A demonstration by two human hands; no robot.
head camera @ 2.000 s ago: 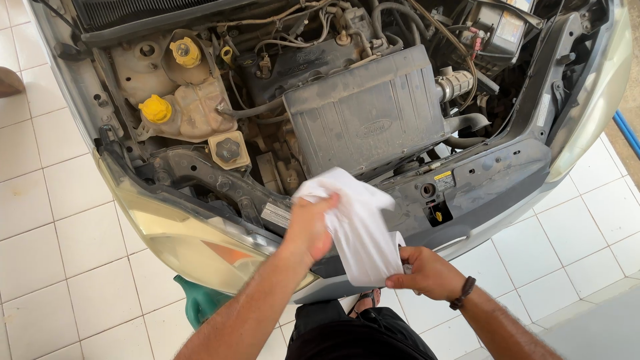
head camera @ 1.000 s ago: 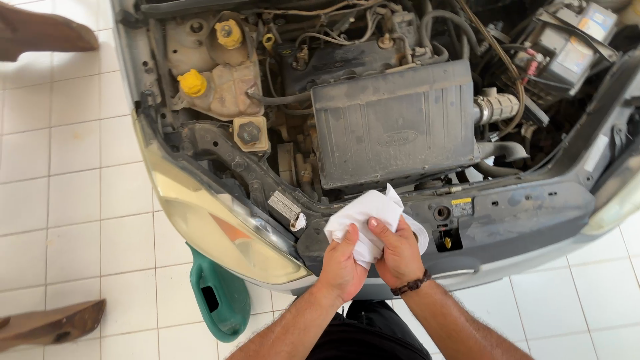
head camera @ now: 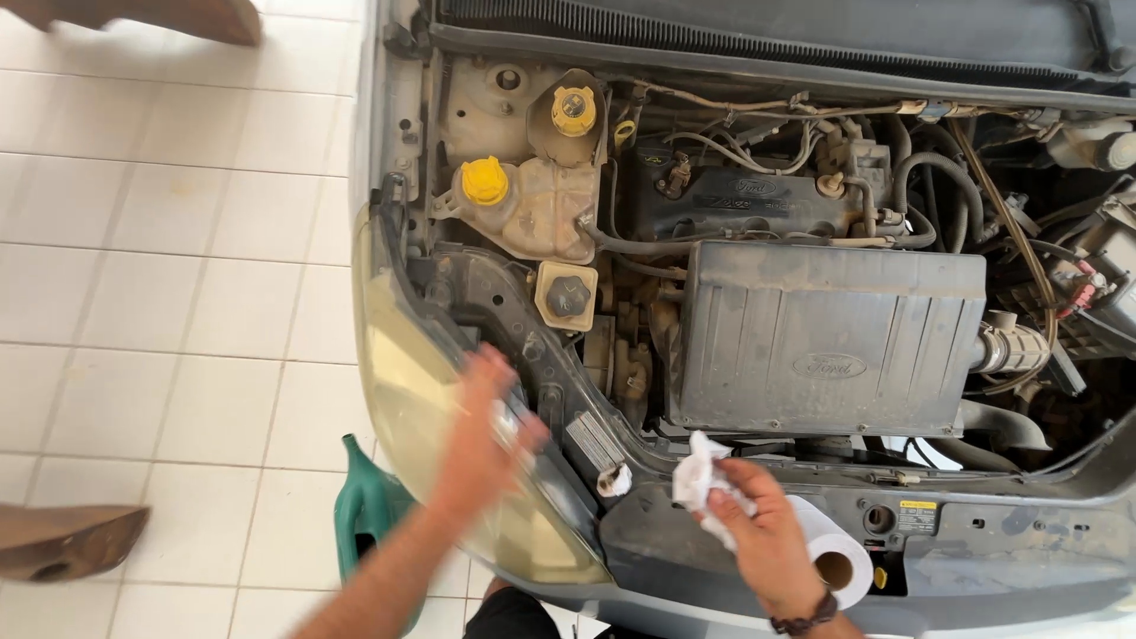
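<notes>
My right hand (head camera: 754, 515) pinches a crumpled piece of white paper (head camera: 701, 475) above the car's front crossmember. Just beside that wrist a white paper roll (head camera: 830, 550) lies on the front panel, its brown core showing. My left hand (head camera: 488, 417), blurred, is over the edge of the yellowed headlight (head camera: 408, 390), with its fingers apart and nothing seen in them. A small stained wad of paper (head camera: 614, 480) rests by the label on the front frame, between the two hands. Up from my left hand are a square reservoir with a black cap (head camera: 568, 295) and a coolant tank with a yellow cap (head camera: 485, 181).
The Ford air filter box (head camera: 825, 346) and the engine cover (head camera: 737, 200) fill the middle of the engine bay. On the tiled floor stands a green watering can (head camera: 359, 515), left of the bumper. Brown wooden pieces (head camera: 80, 540) reach in at the left edge.
My hands, together on the white paper a second ago, are now apart; the left has let go and moved left. The paper is more crumpled. The view has shifted left.
</notes>
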